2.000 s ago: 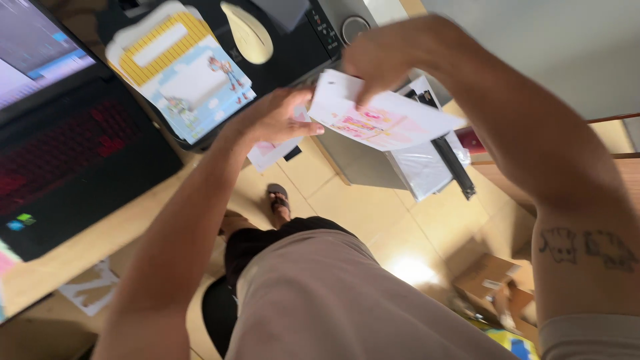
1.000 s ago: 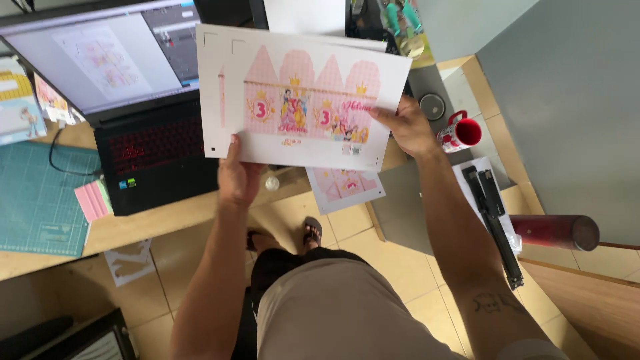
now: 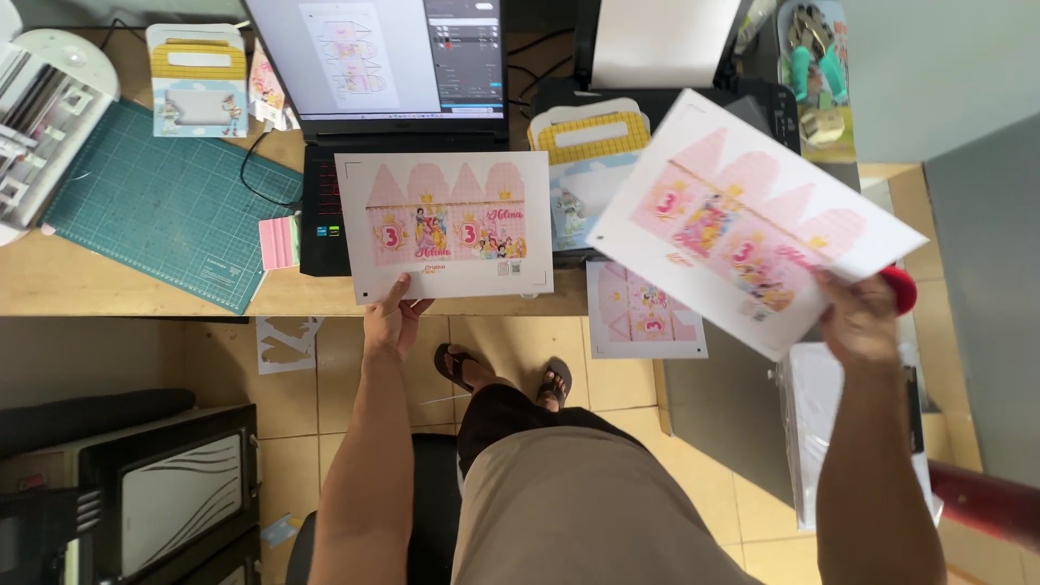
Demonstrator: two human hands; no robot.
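My left hand (image 3: 393, 321) grips the lower edge of a white sheet printed with a pink box template (image 3: 445, 280), held flat before the laptop (image 3: 406, 134) and covering part of its keyboard. Farther right, my right hand (image 3: 861, 313) holds a second sheet with a like pink print (image 3: 634, 236) by its lower right edge, tilted, over the front of the printer (image 3: 780, 101). A third pink printed sheet (image 3: 609, 349) juts past the desk edge between them, partly under the right-hand sheet.
A green cutting mat (image 3: 171, 203) and a white cutting machine (image 3: 81, 73) are at the left. Cut paper box pieces (image 3: 199, 97) lie on the mat's far edge, others (image 3: 581, 154) by the printer. A red cup (image 3: 900, 290) is behind my right hand. A tray of tools (image 3: 821, 81) stands far right.
The sheets that both hands held together one second ago are now apart, one in each hand. My right hand has moved off to the right with its sheet.
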